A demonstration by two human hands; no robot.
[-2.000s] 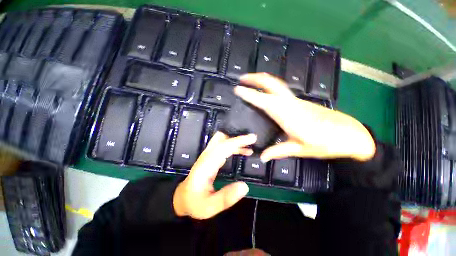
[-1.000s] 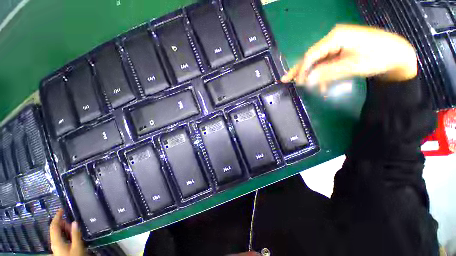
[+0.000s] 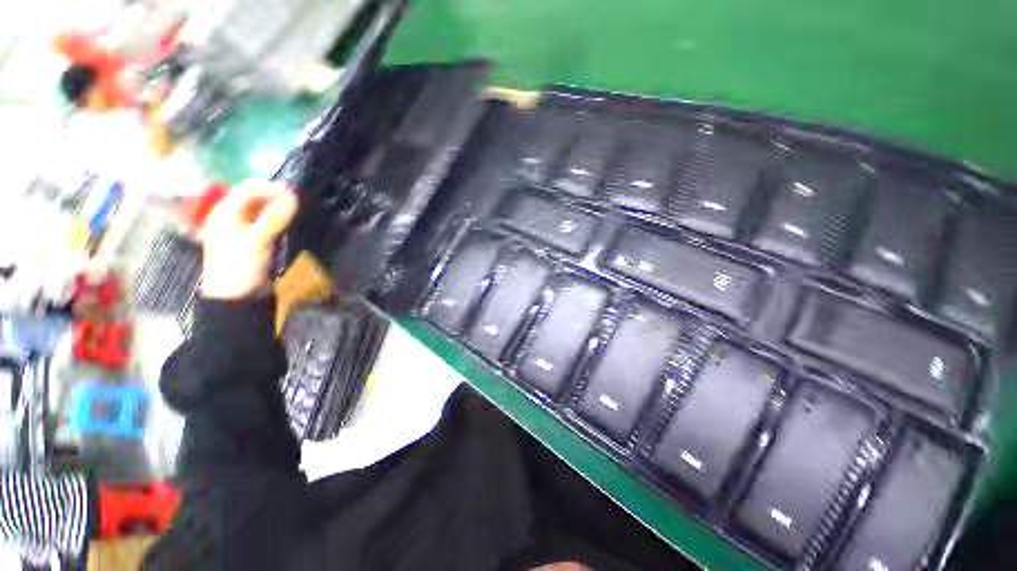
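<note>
A black blister tray (image 3: 769, 296) lies on the green bench, its pockets holding flat black phone-shaped covers (image 3: 630, 351) with small pale logos. Its right end runs out of the picture. My left hand (image 3: 245, 240) is blurred, with curled fingers, at the outer edge of the dark trays (image 3: 385, 167) on the left. I cannot tell whether it grips that edge. My right hand is not in view.
The green belt surface (image 3: 691, 45) lies beyond the tray. Another black tray pile (image 3: 323, 368) stands lower down at left. Red stools (image 3: 134, 507) and a blue one (image 3: 108, 409) stand on the floor at far left.
The view has swung left, so the filled tray now sits at the right. My left hand has moved from the filled tray's corner to the left-hand trays. My right hand has left the picture.
</note>
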